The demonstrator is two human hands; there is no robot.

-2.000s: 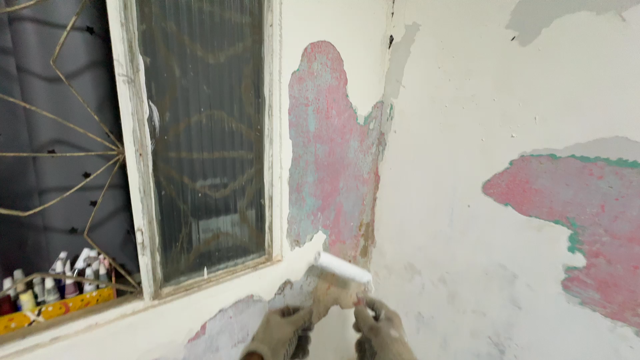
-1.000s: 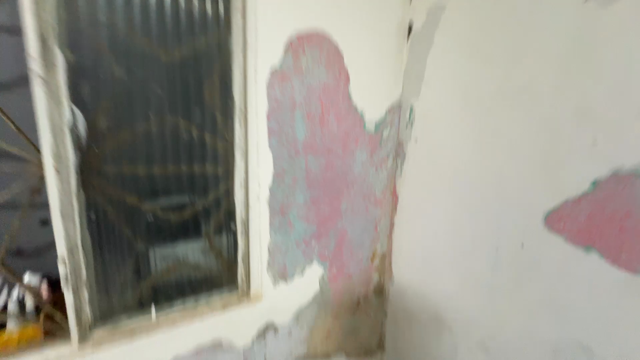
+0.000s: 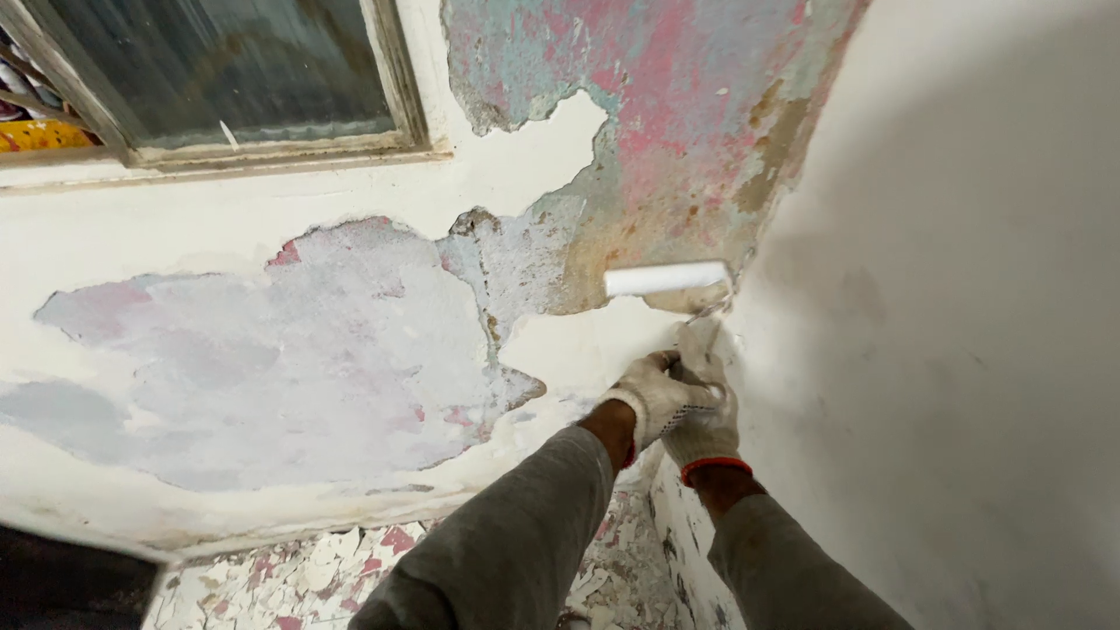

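A white paint roller (image 3: pixel 667 278) lies level against the peeled wall (image 3: pixel 652 192) beside the room's corner, at right of centre. Its wire frame bends down to a handle wrapped by gloved fingers. My right hand (image 3: pixel 709 407), in a knitted work glove with a red cuff, is shut on the handle. Just left of it, my left hand (image 3: pixel 656 394), gloved too and with dotted grip marks, closes around the handle's lower part and overlaps the right. Most of the handle is hidden by the gloves. Bare pink, blue and brown patches surround the roller.
A framed window (image 3: pixel 262 79) with ribbed glass is at the upper left, a yellow container (image 3: pixel 44 136) beyond its frame. The white side wall (image 3: pixel 954 289) rises on the right. Paint flakes (image 3: pixel 315 569) cover the floor below. A dark object (image 3: pixel 70 577) stands lower left.
The view has swung down toward the lower wall and floor. Two seconds ago my hands were apart around the roller's handle; now they are together on it.
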